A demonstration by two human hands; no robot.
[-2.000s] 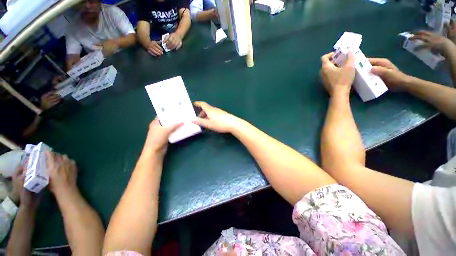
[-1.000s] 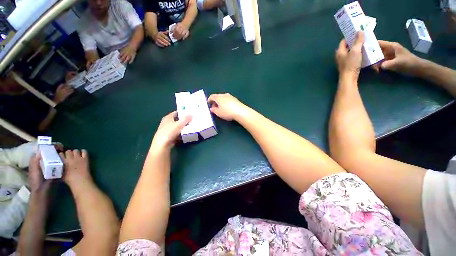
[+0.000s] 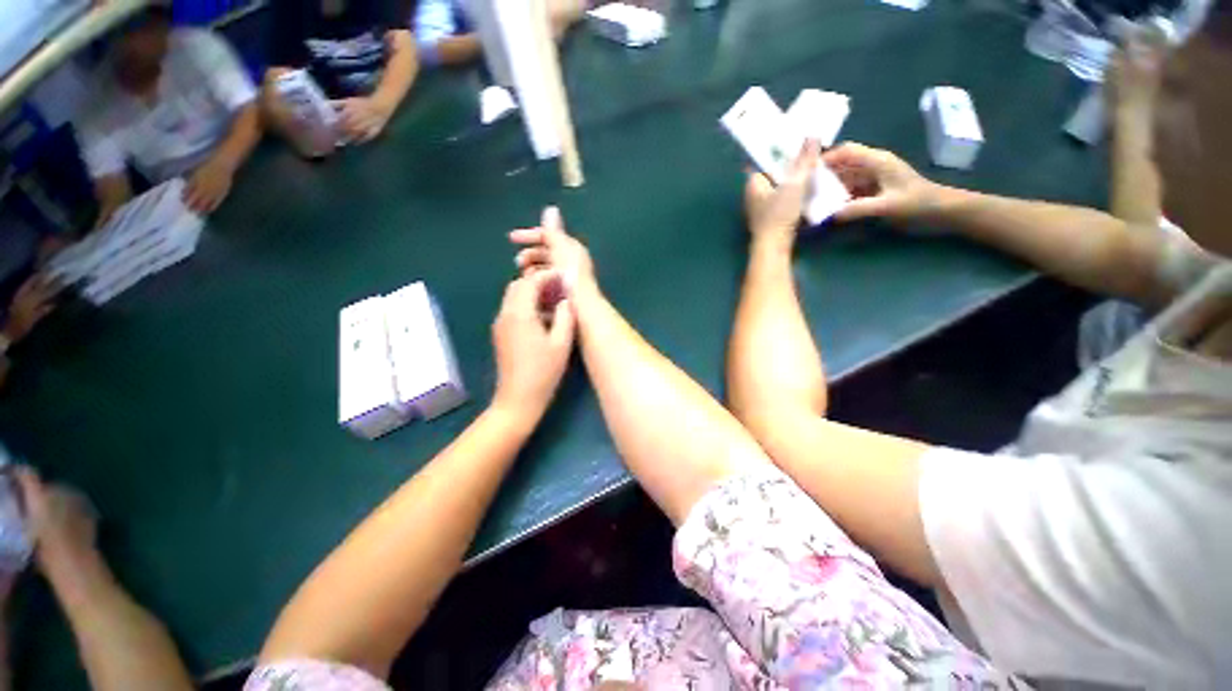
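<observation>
Two white cartons, a carton pair [image 3: 400,359], lie side by side on the dark green bench top, left of my hands, with no hand on them. A thin gap runs between them. My left hand [image 3: 535,338] is empty, its fingers touching my right hand near the wrist. My right hand [image 3: 557,257] is empty, with its fingers apart, crossing just above my left fingertips.
At right a neighbour's hands hold two white cartons [image 3: 790,142]; another carton [image 3: 953,127] stands beyond. A pale post [image 3: 530,81] rises ahead. People across the bench handle a carton row [image 3: 139,240] and a carton [image 3: 308,108]. Another worker's hand [image 3: 61,527] is at lower left.
My hands have let go of the carton pair, which now lies on the bench, and have come together to its right. The view has turned left and right neighbours into different positions, with everything shifted leftward.
</observation>
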